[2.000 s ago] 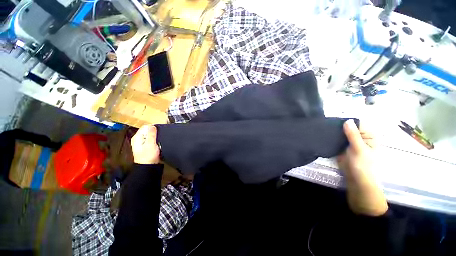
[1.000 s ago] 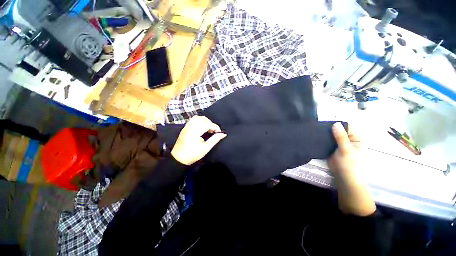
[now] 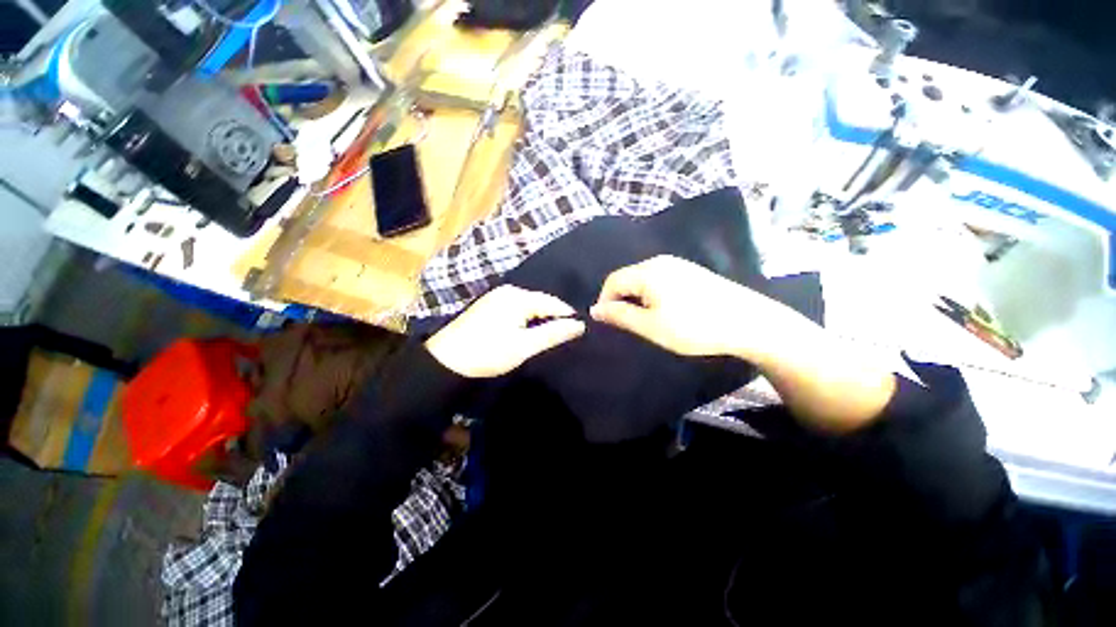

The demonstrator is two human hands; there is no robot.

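Note:
A dark fabric panel (image 3: 661, 380) lies across the middle, in front of me, partly over plaid fabric (image 3: 636, 135). My left hand (image 3: 508, 331) pinches its upper fold near the middle. My right hand (image 3: 655, 304) pinches the same fold just to the right, the fingertips of both hands almost touching. The panel's right end shows beyond my right forearm. Its left end is hidden by my left hand and black sleeve. More plaid fabric (image 3: 202, 576) hangs at the lower left beside brown fabric (image 3: 312, 374).
The white sewing machine (image 3: 967, 184) stands at the right, with snips (image 3: 979, 326) on its bed. A black phone (image 3: 400, 191) lies on taped cardboard (image 3: 331, 263). A second machine (image 3: 196, 135) is at upper left. A red stool (image 3: 190, 410) stands below.
My left hand has moved from the panel's left end to its middle. My right hand has left the right end and moved left beside it. The view has shifted slightly.

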